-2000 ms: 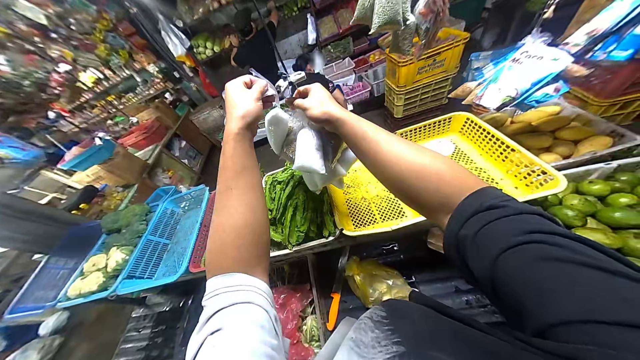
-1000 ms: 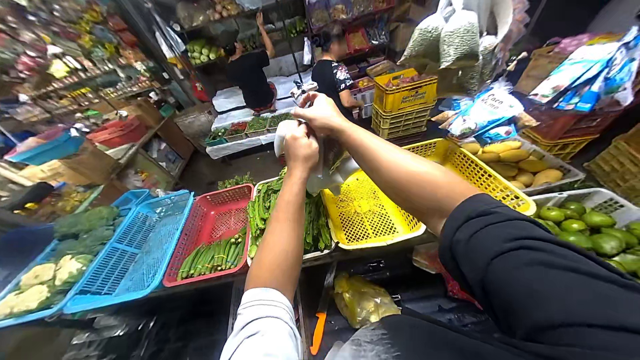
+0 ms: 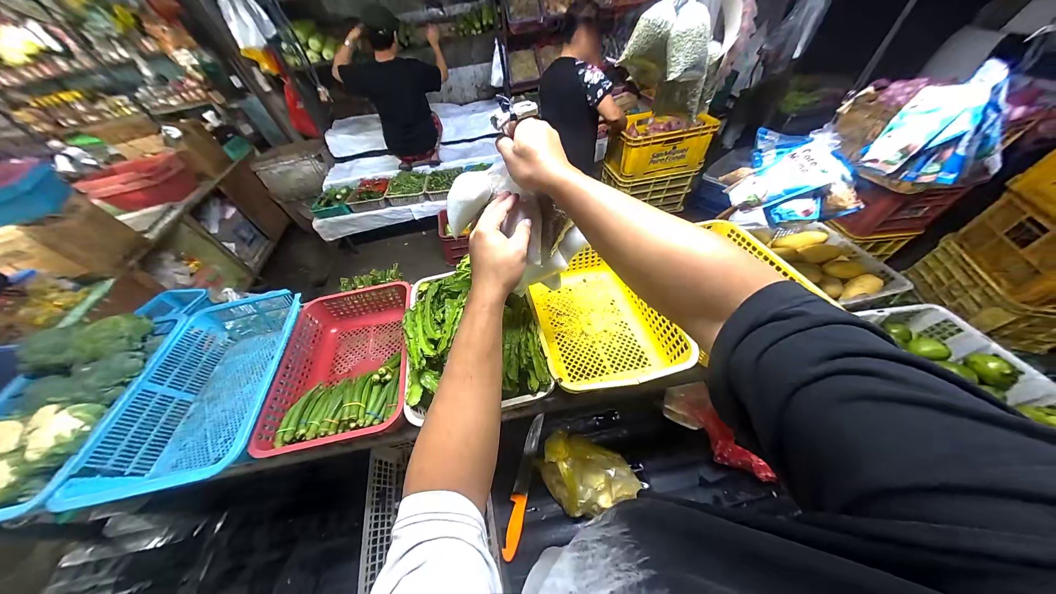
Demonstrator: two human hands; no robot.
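Observation:
My right hand (image 3: pixel 535 155) is closed high on a cluster of hanging white plastic bags (image 3: pixel 540 227), just below a small metal hanger. Lower and to the left, my left hand (image 3: pixel 500 247) touches the bags with its fingers bent; whether it grips one cannot be told. Under the bags stand a white basket of winged beans (image 3: pixel 437 330) and a yellow plastic basket (image 3: pixel 615 381) with small bits on its bottom. A knife with an orange handle (image 3: pixel 515 524) lies on the dark surface near a yellow plastic bag (image 3: pixel 590 474).
On the left are a red basket (image 3: pixel 330 318) with bundled green pods, a blue basket (image 3: pixel 177 396), broccoli (image 3: pixel 91 355) and cauliflower (image 3: pixel 62 429). Mangoes (image 3: pixel 825 256) and green fruits (image 3: pixel 990 370) lie right. Two people (image 3: pixel 392 91) (image 3: pixel 573 91) stand beyond, near stacked yellow crates (image 3: pixel 660 157).
Two seconds ago both hands were up near the top of the bags; my left hand is now lower on them. The view has shifted, showing more of the red basket.

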